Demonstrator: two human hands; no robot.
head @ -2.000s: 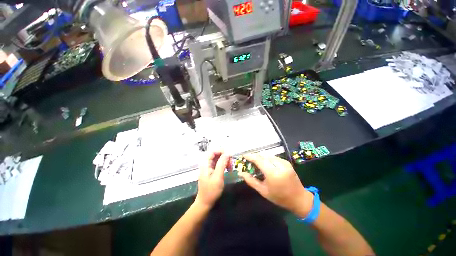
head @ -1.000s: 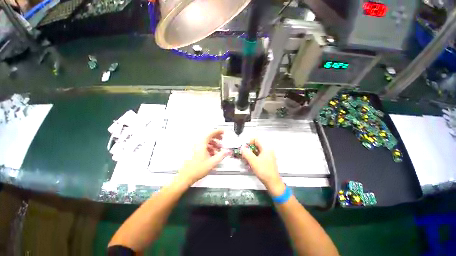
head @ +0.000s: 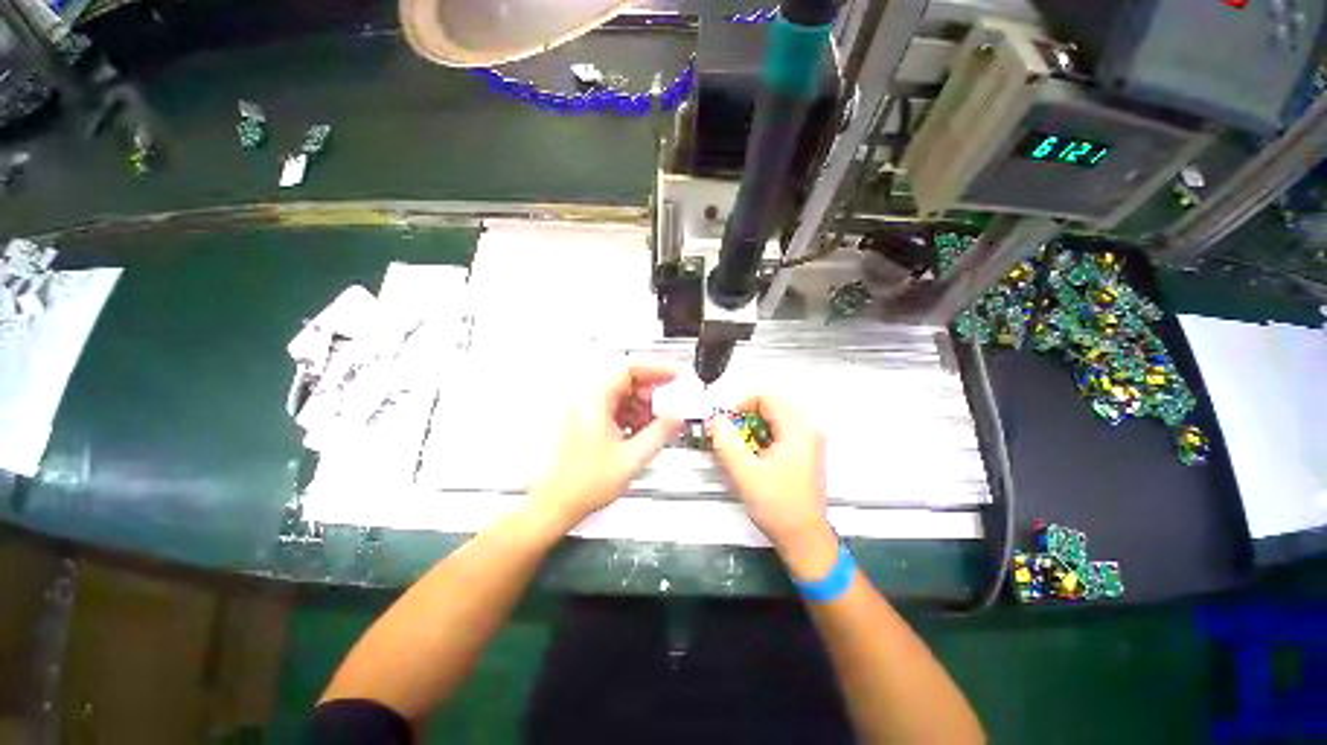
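Note:
My left hand [head: 597, 444] holds a small white plastic part [head: 677, 399] just under the dark soldering tip [head: 712, 358]. My right hand [head: 773, 463], with a bright blue wrist strap [head: 827, 574], holds a green circuit board with yellow parts [head: 750, 428] beside the white part. The two pieces are close together; the fingers hide whether they touch. The dark soldering iron head [head: 760, 175] with a teal band stands above the hands. The holding fixture is mostly hidden behind the fingers.
White plastic parts [head: 349, 371] lie heaped left of the pale base plate [head: 553, 291]. A black tray [head: 1077, 473] on the right holds many green boards [head: 1084, 313]. A counter display [head: 1070, 150] reads 6121. A beige fume cone [head: 502, 22] hangs above. A dark conveyor [head: 422, 146] carries scattered boards.
The view has turned left and moved closer to the base. Both hands have moved from the base's front edge to under the tip, with the board and white part still held.

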